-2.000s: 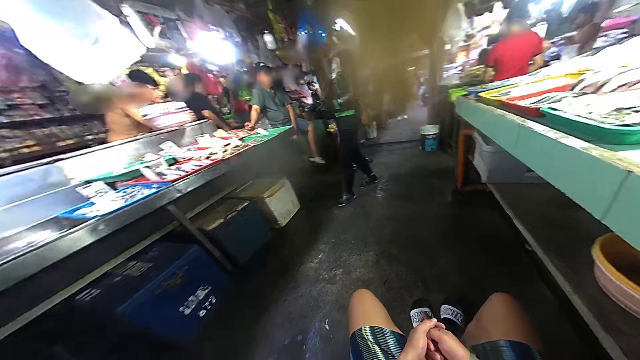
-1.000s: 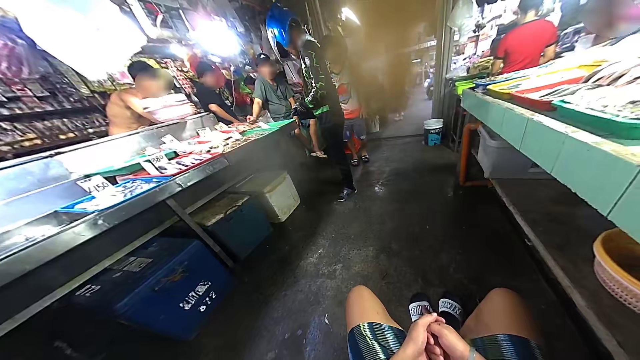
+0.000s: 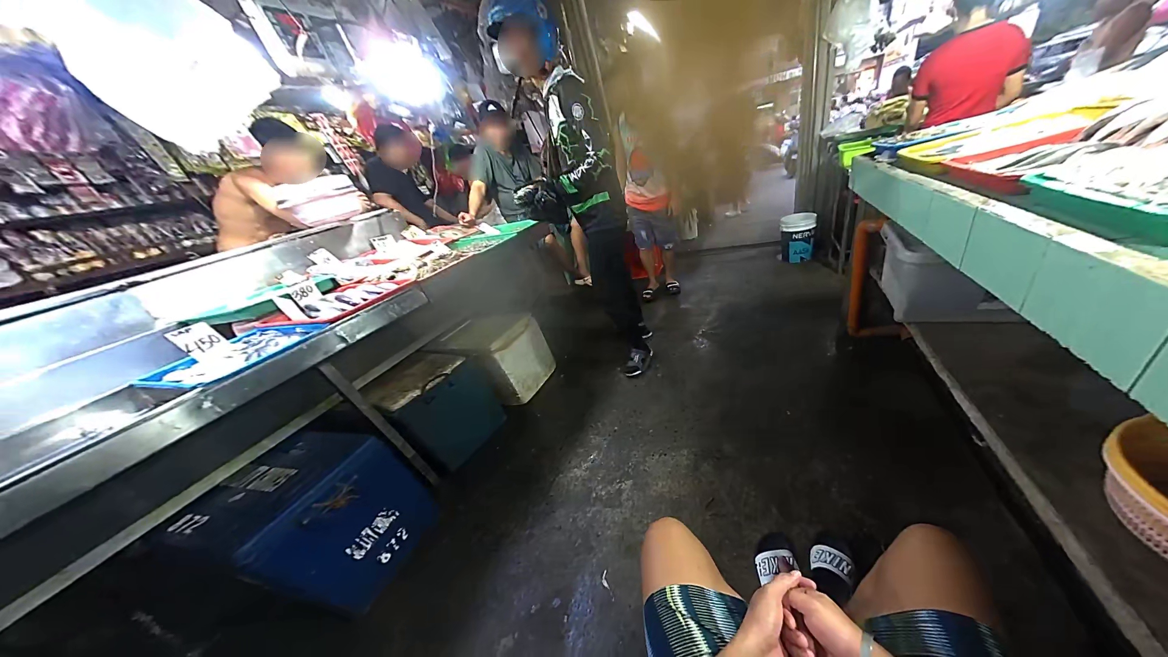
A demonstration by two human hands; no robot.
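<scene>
My left hand [image 3: 766,616] and my right hand [image 3: 826,620] are clasped together between my bare knees, at the bottom of the head view. Their fingers interlock, and no object shows between them. A pale band circles the right wrist. Just beyond the hands are my feet in black Nike slide sandals [image 3: 831,559]. Patterned dark shorts [image 3: 693,620] cover my thighs. The lower palms and part of the fingers are hidden where the hands overlap.
A metal stall counter [image 3: 301,360] with fish trays runs along the left, with a blue cooler box [image 3: 338,520] below. A green-tiled counter [image 3: 1004,251] holds fish at right. A person in a blue helmet [image 3: 584,182] stands in the wet aisle; a bucket [image 3: 798,237] stands farther back.
The helmeted person in the aisle has come nearer and now stands beside the left counter's far end. Another person in an orange and grey shirt shows behind. My hands stay clasped.
</scene>
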